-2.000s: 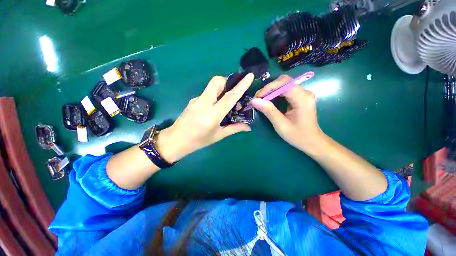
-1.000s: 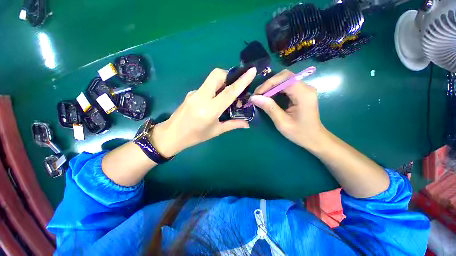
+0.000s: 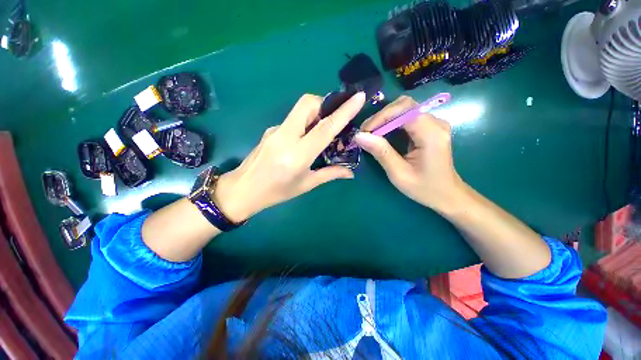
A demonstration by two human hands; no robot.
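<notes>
A small open smartwatch housing (image 3: 343, 156) lies on the green mat under my hands. My left hand (image 3: 285, 158) holds it, with the thumb below and the fingers above. A black display module (image 3: 336, 104) shows at my left fingers, partly hidden by them. My right hand (image 3: 411, 151) grips a pink pry stick (image 3: 415, 116) like a pen; its tip is at the housing's inside, by my fingertips. Another black display module (image 3: 360, 72) lies just above my hands, apart from the housing.
Several open housings (image 3: 184, 146) with white tabs lie at left. A dense row of screens (image 3: 416, 43) stands at upper right, beside a white fan (image 3: 580, 55). Red trays (image 3: 28, 246) are at the far left, more at lower right. Dark parts (image 3: 21, 36) lie at upper left.
The view has shifted slightly, and the dark parts at upper left sit further left. My hands keep nearly the same pose, with the pick tip still at the housing.
</notes>
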